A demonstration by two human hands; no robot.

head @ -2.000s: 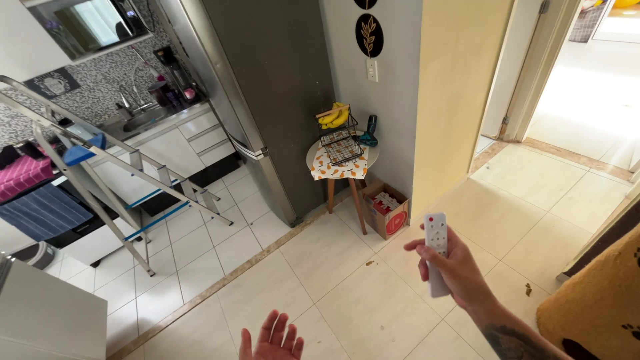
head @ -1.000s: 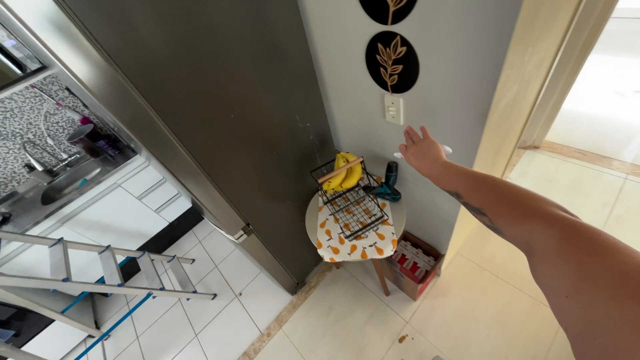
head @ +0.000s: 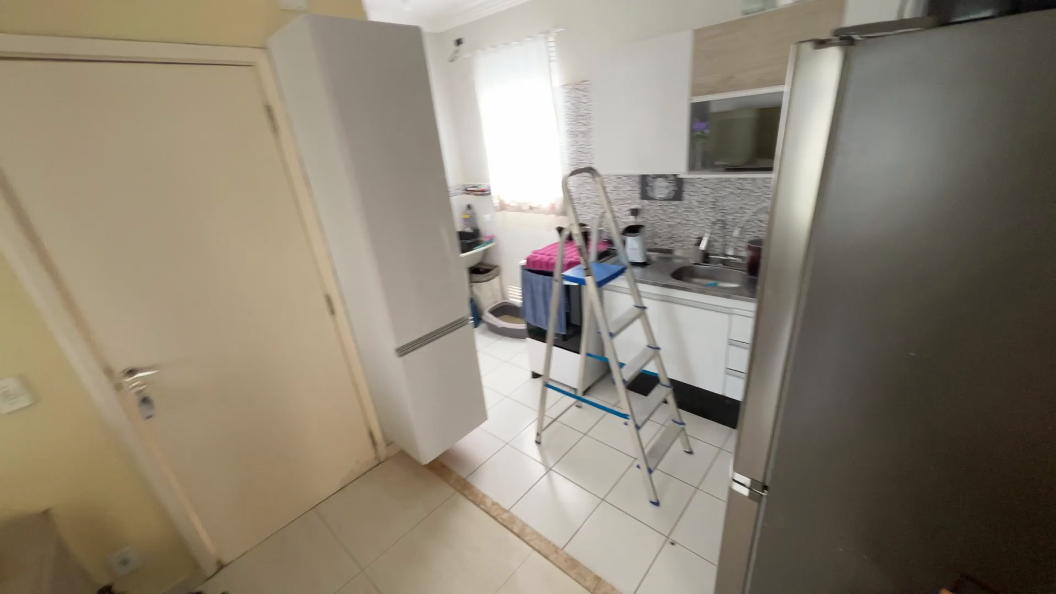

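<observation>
Neither of my hands shows in the head view at this moment, so what they hold or touch is hidden. An aluminium stepladder [head: 639, 363] with a blue top platform [head: 594, 273] stands unfolded on the white kitchen tiles. At the right rises a dark stainless-steel refrigerator [head: 932, 313]. A tall white cabinet [head: 379, 206] is left of the ladder, beside a closed cream door [head: 173, 272] with a metal lever handle [head: 139, 375].
Behind the ladder are a stove [head: 549, 342] with a pink cloth on top, a steel sink [head: 708, 275] and white base cabinets [head: 676, 326]. A grey litter tray [head: 505, 320] sits on the floor farther back. A stone strip [head: 520, 532] divides the two tiled floors.
The view has swung far to the left. My right hand, holding a white remote control two seconds ago and raised near the wall switch one second ago, is out of sight; so is my left.
</observation>
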